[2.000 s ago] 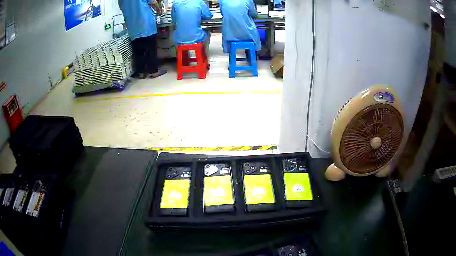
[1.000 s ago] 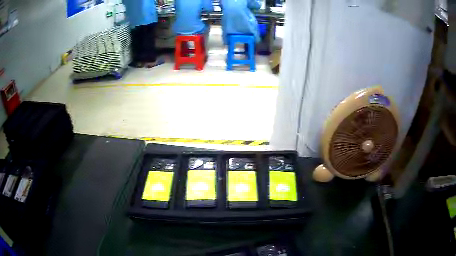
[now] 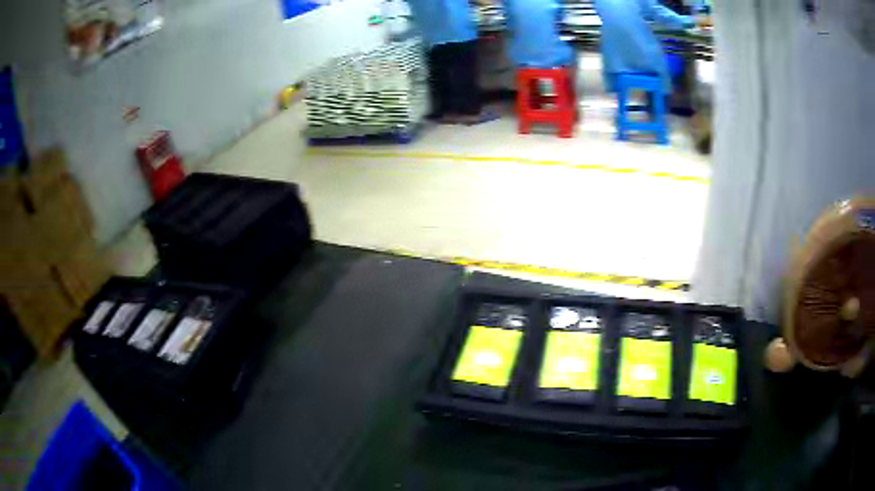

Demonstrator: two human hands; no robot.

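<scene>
A black four-slot tray (image 3: 576,420) lies on the dark green bench, right of centre. Each of its pockets holds an open-back phone with a bright yellow-green rectangle (image 3: 571,362) below a black upper end. A second black tray (image 3: 144,369) at the left holds phones with silver-white rectangles (image 3: 184,339). Behind it stands a block of stacked black trays (image 3: 230,216). Neither my left hand nor my right hand is in view.
A blue crate (image 3: 72,451) is at the lower left. Brown cardboard boxes (image 3: 48,240) stand at the far left. A beige-and-brown fan (image 3: 835,292) stands at the right beside a white pillar (image 3: 772,144). People in blue coats (image 3: 537,34) are beyond, two on stools (image 3: 545,101).
The view has swung left, so the bench things sit further right in the picture. The blue crate and cardboard boxes have come into view. The trays show no clear movement on the bench.
</scene>
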